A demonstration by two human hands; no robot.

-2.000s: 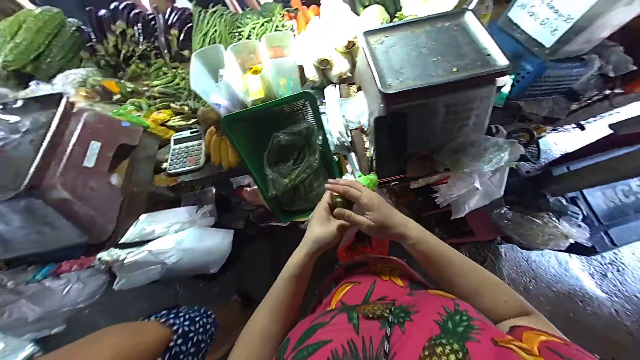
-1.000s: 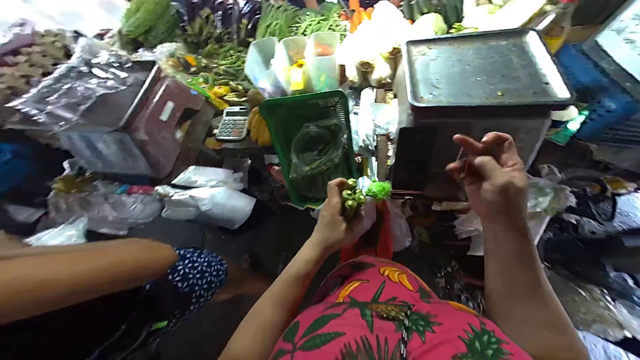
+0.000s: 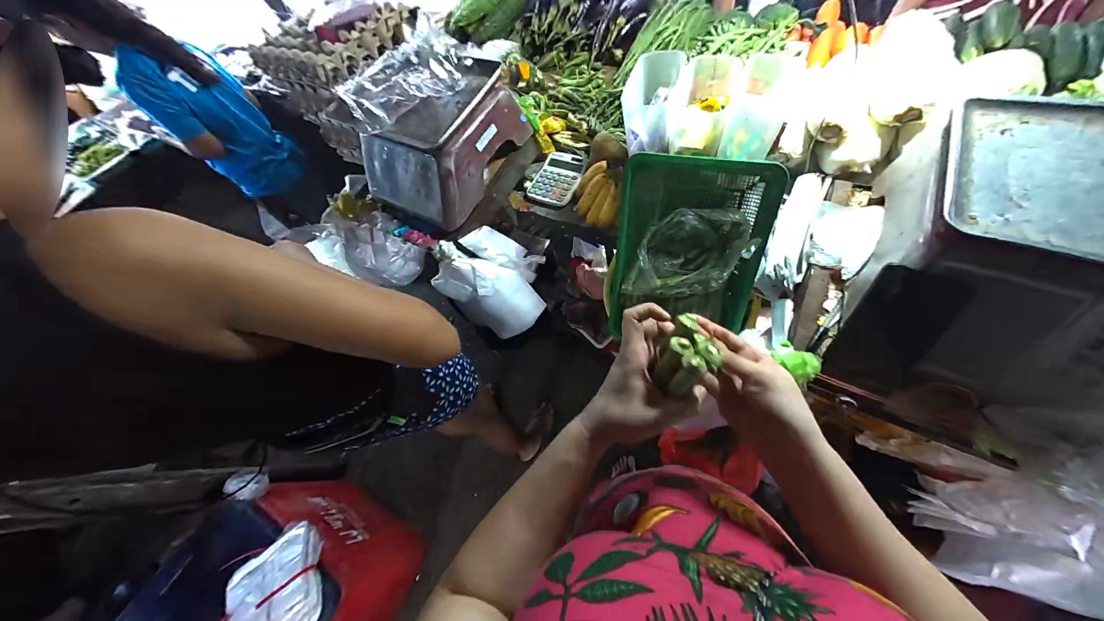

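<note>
A small bunch of green okra pods is held between my two hands, in front of my body. My left hand wraps around its left side. My right hand has its thumb and fingers on the bunch's right side. Just beyond my hands stands a green plastic basket, with a clear plastic bag of green vegetables inside. A bright green plastic piece lies right of my right hand.
At the left, a person's bare arm reaches in close. A calculator and bananas lie beyond the basket's left side. Clear plastic containers stand behind it. A metal tray is at the right, a white bag left.
My right hand, raised and apart on the right one second ago, has come back to the bunch in my left hand. The view has swung left, showing more of the neighbouring person.
</note>
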